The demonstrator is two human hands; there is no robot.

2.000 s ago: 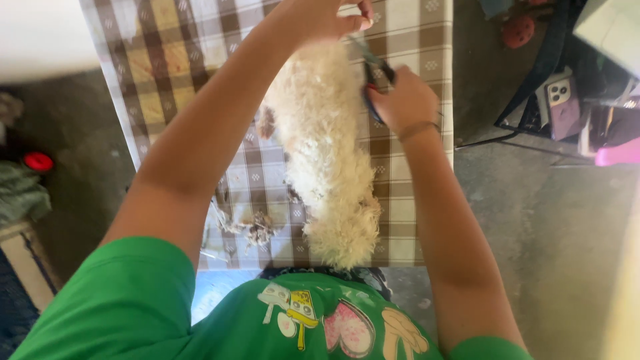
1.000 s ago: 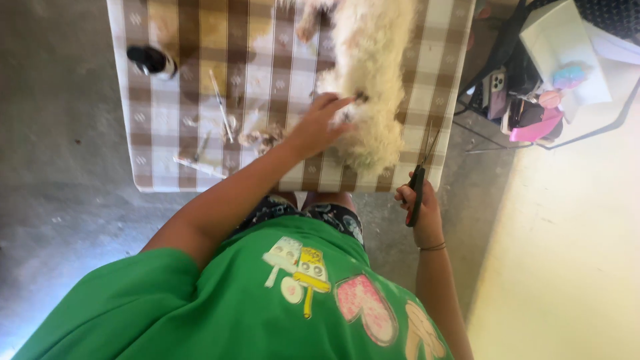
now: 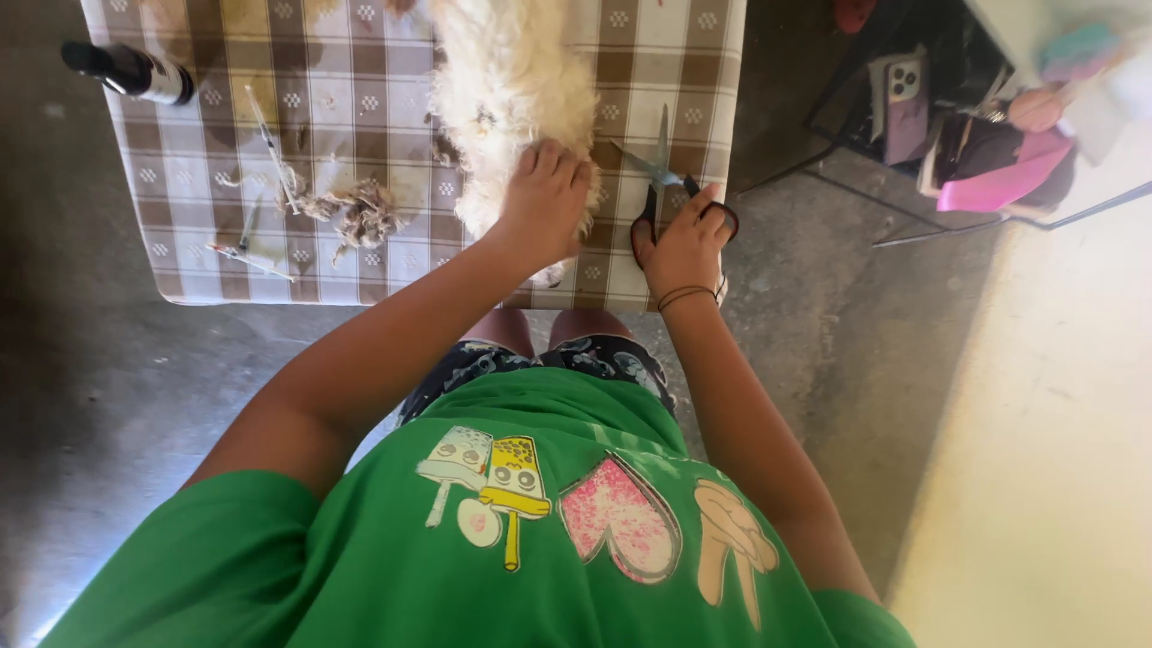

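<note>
A curly cream-coated dog [image 3: 513, 81] lies along the checked cloth on the table, its far end cut off by the top of the view. My left hand [image 3: 544, 202] rests palm down on the near part of its coat, fingers slightly spread. To the right of the dog, my right hand [image 3: 688, 247] holds a pair of scissors [image 3: 661, 171] by the loops, with the blades apart over the cloth and pointing away from me. The blades do not touch the coat. Which part of the dog lies under my left hand is hard to tell.
Clumps of cut hair [image 3: 360, 211] lie left of the dog, beside several thin syringes [image 3: 270, 148]. A dark bottle [image 3: 130, 72] lies at the left edge of the checked tablecloth [image 3: 333, 288]. Right of the table, a rack holds a phone [image 3: 904, 108] and a pink strap [image 3: 999, 184].
Two seconds ago both hands were at the dog's far end. Since one second ago, the scissors have opened and moved over the cloth, and my left hand has settled on the coat. The view has shifted.
</note>
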